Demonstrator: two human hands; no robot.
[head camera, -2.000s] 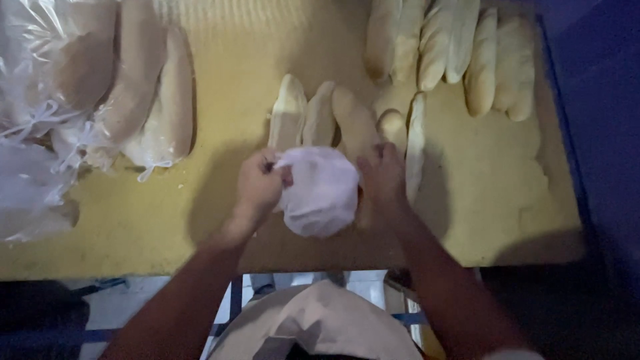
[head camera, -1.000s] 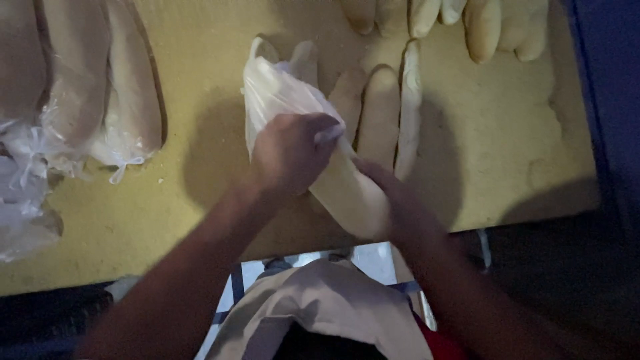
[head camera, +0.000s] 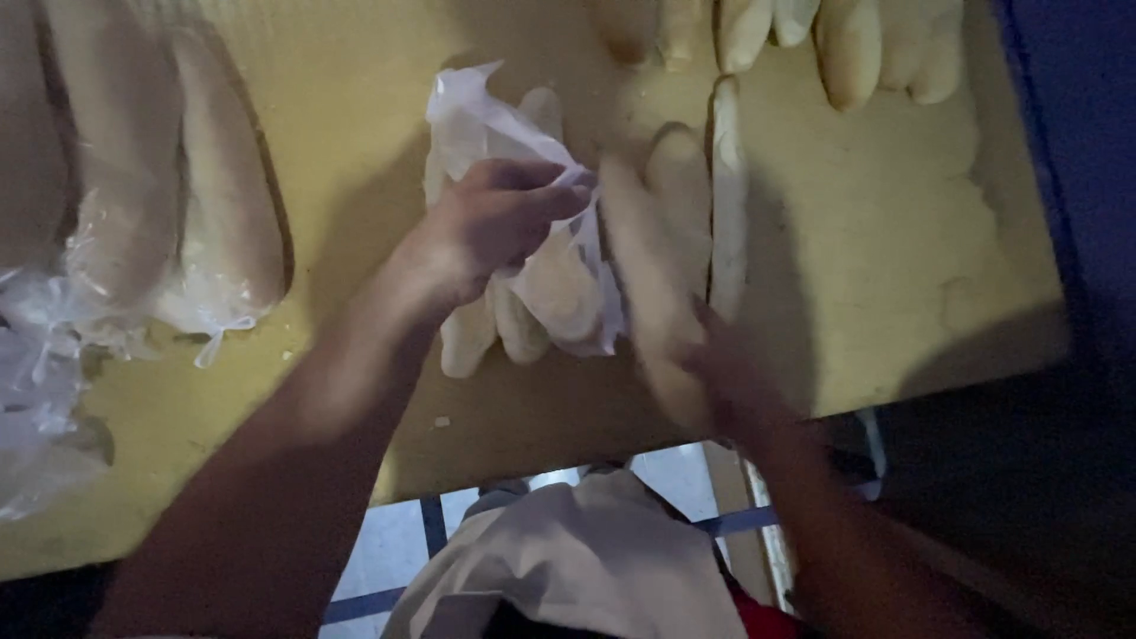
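Observation:
My left hand (head camera: 506, 217) grips the gathered edge of a thin plastic bag (head camera: 475, 115) that lies over several bread loaves; one loaf (head camera: 564, 288) shows inside its lower part. Two loaf ends (head camera: 468, 337) stick out below the hand. To the right, my right hand (head camera: 723, 373), blurred, holds the lower end of a long bread loaf (head camera: 652, 275), tilted beside the bag. Another loaf (head camera: 682, 191) lies just behind it, and a slim loaf (head camera: 728, 195) is at its right.
Several bagged loaves (head camera: 226, 195) with knotted ends lie at the left of the yellow table (head camera: 887, 266), above crumpled clear plastic (head camera: 40, 444). More bare loaves (head camera: 848, 53) are at the top right. The table's front edge runs close to my apron (head camera: 577, 568).
A second ago my right hand was on the lower part of a loaf sticking out of the bag; now it is further right with a bare loaf. My left hand still grips the bag.

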